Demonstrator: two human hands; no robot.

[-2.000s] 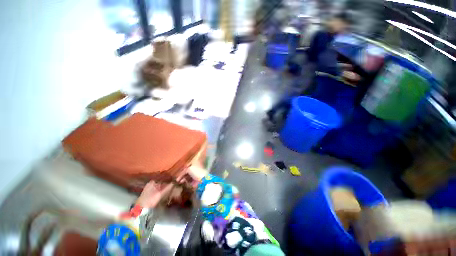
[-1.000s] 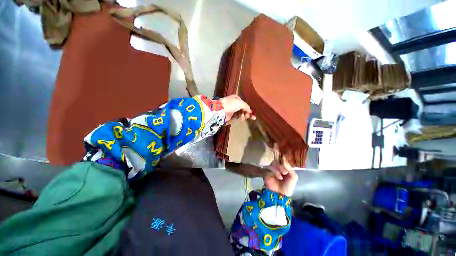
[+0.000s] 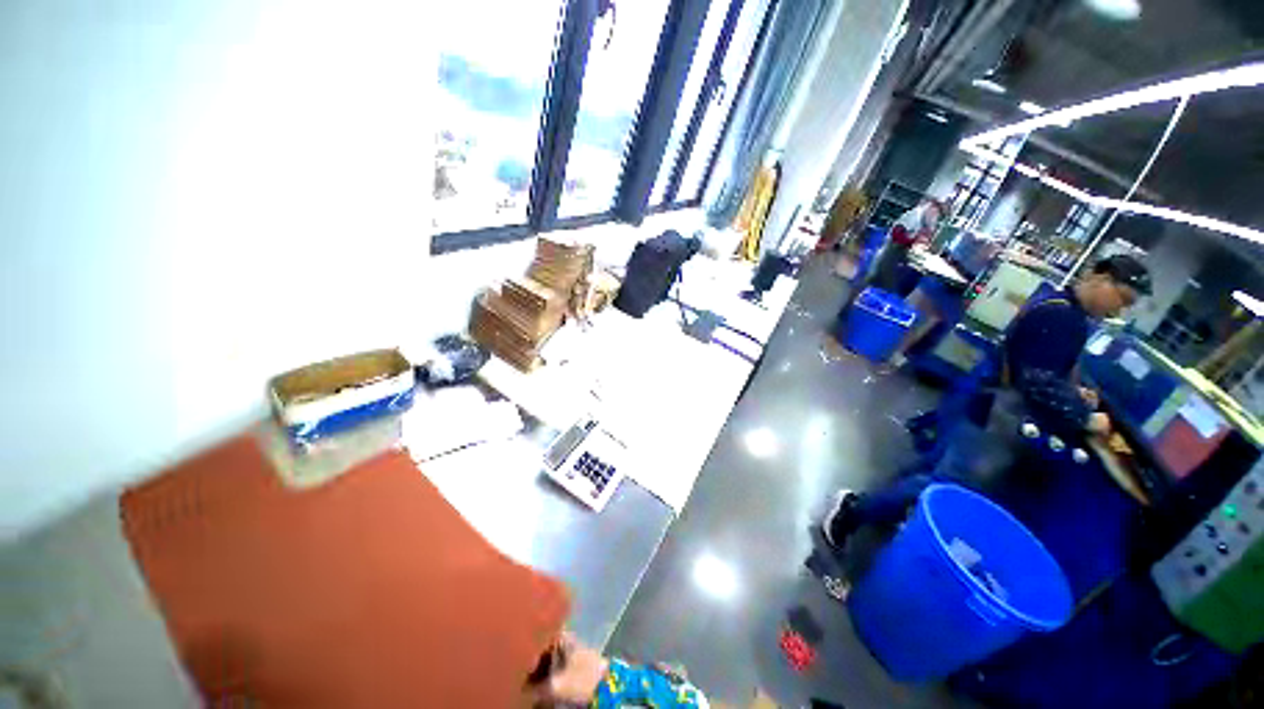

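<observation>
A stack of terracotta-brown panels [image 3: 354, 575] lies on the metal-topped bench at the lower left, its broad top face showing. My right hand [image 3: 571, 675] is at the stack's near right corner, low in the picture, with the patterned blue sleeve cut off by the bottom edge. Its fingers are blurred against the corner, and I cannot tell whether they grip a panel. My left hand is not in view.
An open carton [image 3: 344, 395] stands behind the stack by the wall. A calculator [image 3: 585, 464] and brown bundles [image 3: 534, 305] are on the bench. A blue bin [image 3: 957, 582] stands on the floor at right. A person [image 3: 1060, 339] works at a machine beyond it.
The view has swung up and away from the bench towards the windows and room. My left hand has left the picture. My right hand now shows low at the stack's corner.
</observation>
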